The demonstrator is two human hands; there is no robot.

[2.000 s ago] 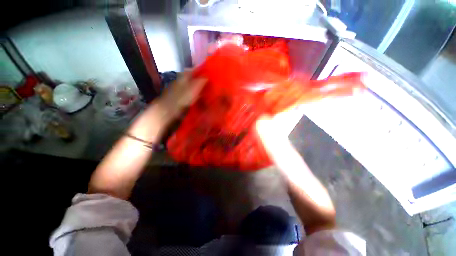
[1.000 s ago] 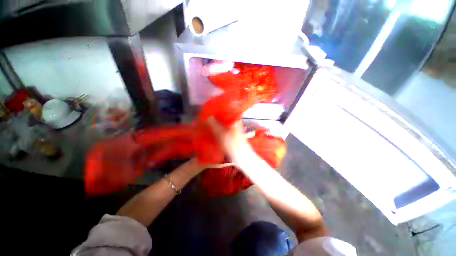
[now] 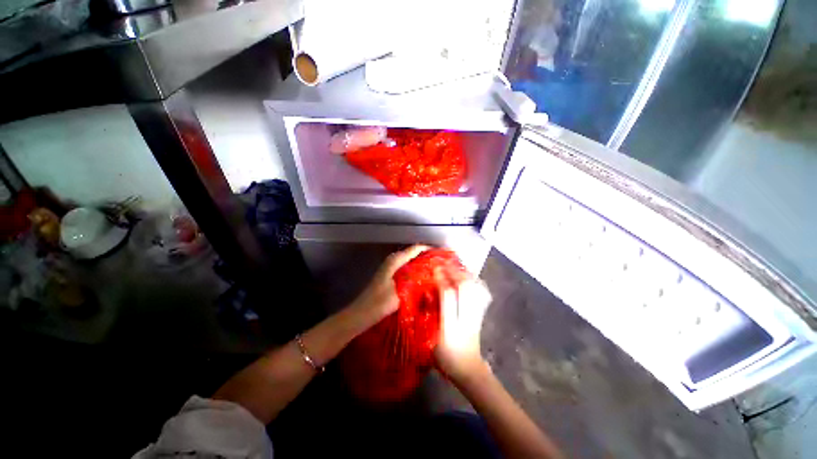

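A full red plastic bag (image 3: 394, 345) hangs bunched between my hands, in front of and below the open fridge compartment. My left hand (image 3: 391, 282) grips its upper left side. My right hand (image 3: 461, 318) is closed on its upper right side. The bag's contents cannot be told. The open refrigerator (image 3: 390, 215) holds another red bag (image 3: 421, 163) in its upper compartment, with a pinkish-white lump in clear plastic (image 3: 358, 138) at its left. The fridge door (image 3: 618, 260) stands open to the right.
A white roll with a brown core (image 3: 309, 67) lies on the fridge top. A steel table leg (image 3: 193, 161) stands left of the fridge, beside a dark bag (image 3: 271, 211). A white bowl (image 3: 90, 231) and clear plastic bags (image 3: 175, 238) lie at the far left.
The red bag is gathered into a compact bundle; its loose part no longer swings out to the left. Both hands have closed around its upper part. The view has shifted, showing the compartment more clearly.
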